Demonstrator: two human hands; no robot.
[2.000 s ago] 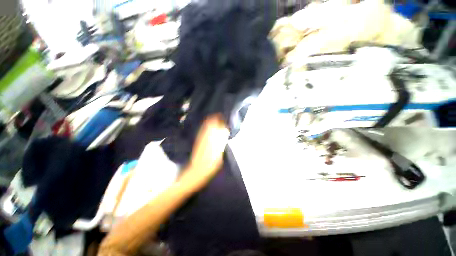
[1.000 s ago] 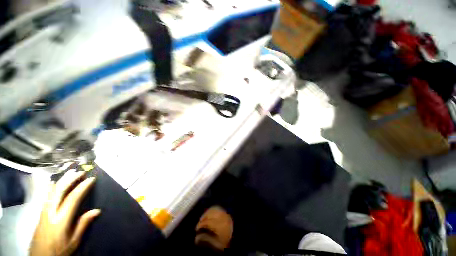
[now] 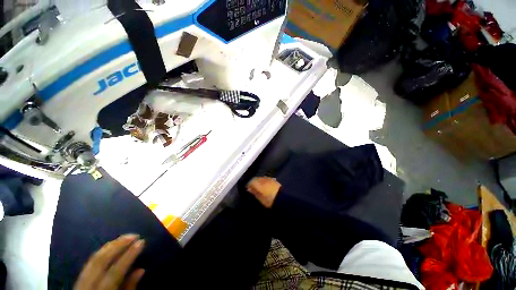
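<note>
A dark garment piece (image 3: 93, 218) lies on the white table at the lower left, its upper tip by the needle and presser foot area (image 3: 82, 156) of the sewing machine. My left hand (image 3: 113, 266) rests on this piece, cut off by the bottom edge, its fingers slightly spread and gripping nothing visible. My right hand (image 3: 264, 191) is just off the table's front edge, against dark cloth. Its fingertips are partly hidden, so a grip cannot be told. More dark cloth (image 3: 353, 173) lies bunched on a dark surface to its right.
The machine head (image 3: 113, 54) spans the upper left. Black-handled scissors (image 3: 244, 103), brown scraps (image 3: 153, 126) and a red-handled tool (image 3: 195, 147) lie before it. Orange tape (image 3: 173, 225) marks the table edge. Cardboard boxes (image 3: 461, 119) and red bags (image 3: 458, 249) stand on the floor at right.
The view has swung right from the cloth heap to the machine's front. Since the previous frame, my left hand has moved down and right over the dark piece. My right hand appears higher, by the table edge.
</note>
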